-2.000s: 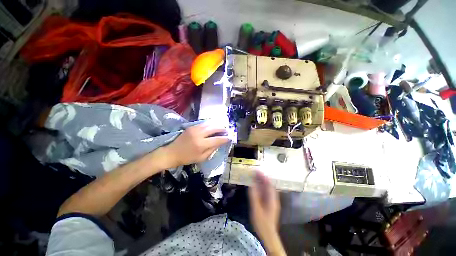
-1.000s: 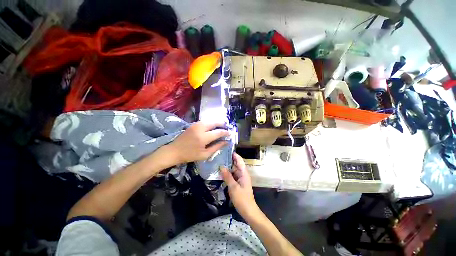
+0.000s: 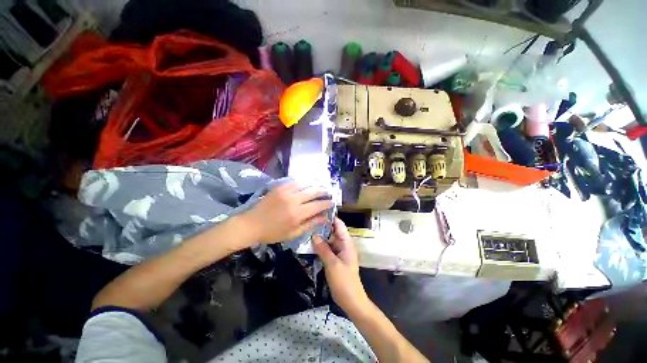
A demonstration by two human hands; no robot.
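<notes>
The printed fabric (image 3: 152, 205), grey-blue with pale leaves, lies left of the overlock machine (image 3: 401, 113) and runs up to its bright needle area. My left hand (image 3: 287, 210) rests flat on the fabric close to the needle area, fingers pointing right. My right hand (image 3: 339, 254) is just below it, at the front edge of the machine, with thumb and fingers pinching the fabric edge. The exact needle point is washed out by the lamp.
A red plastic bag (image 3: 191, 135) stands behind the fabric. An orange-yellow cover (image 3: 300, 101) is at the machine's left end. Thread cones (image 3: 303, 59) stand along the wall. An orange-red tray (image 3: 505, 170) and more printed fabric (image 3: 624, 241) lie to the right.
My right hand has come from the machine's front edge to the fabric and pinched it. My left hand has stayed on the fabric near the needle area, now slightly lower.
</notes>
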